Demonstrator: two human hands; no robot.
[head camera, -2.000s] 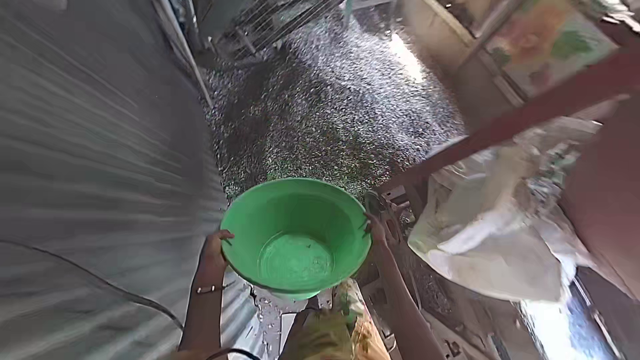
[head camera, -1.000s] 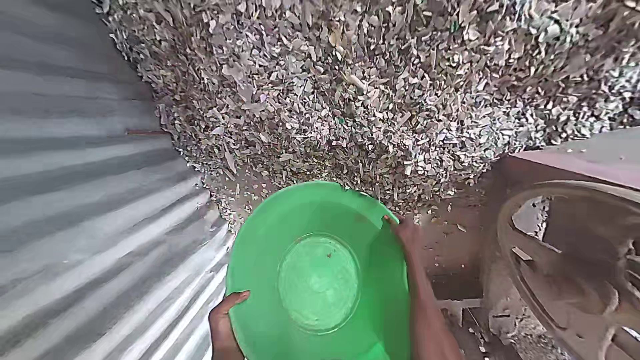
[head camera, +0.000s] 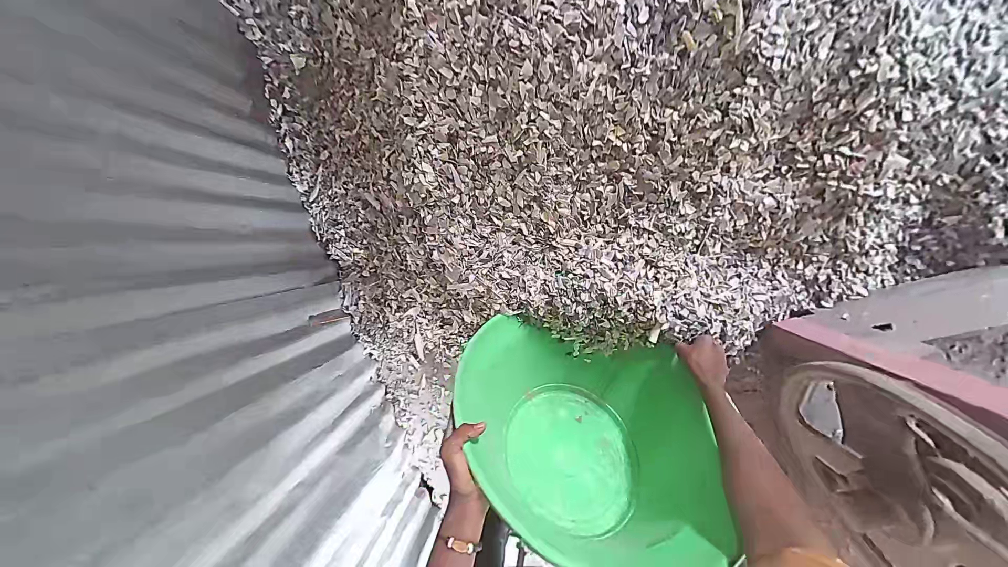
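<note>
A round green plastic basin (head camera: 571, 465) is tilted with its far rim pushed into the lower edge of a large heap of dry flakes or chips (head camera: 551, 173). Some flakes spill over that rim into the basin; its round bottom is mostly bare. My left hand (head camera: 463, 461) grips the left rim, thumb on the inside, a bracelet on the wrist. My right hand (head camera: 705, 362) is closed on the rim at the upper right, close against the heap.
A corrugated metal sheet (head camera: 173, 315) runs along the left side of the heap. At the right are a low ledge with a pink edge (head camera: 882, 354) and, below it, a brown plastic chair (head camera: 890, 441).
The basin, held in both hands, has moved to the heap, and flakes now lie over its far rim. It was bare inside before. The view has come much closer to the heap.
</note>
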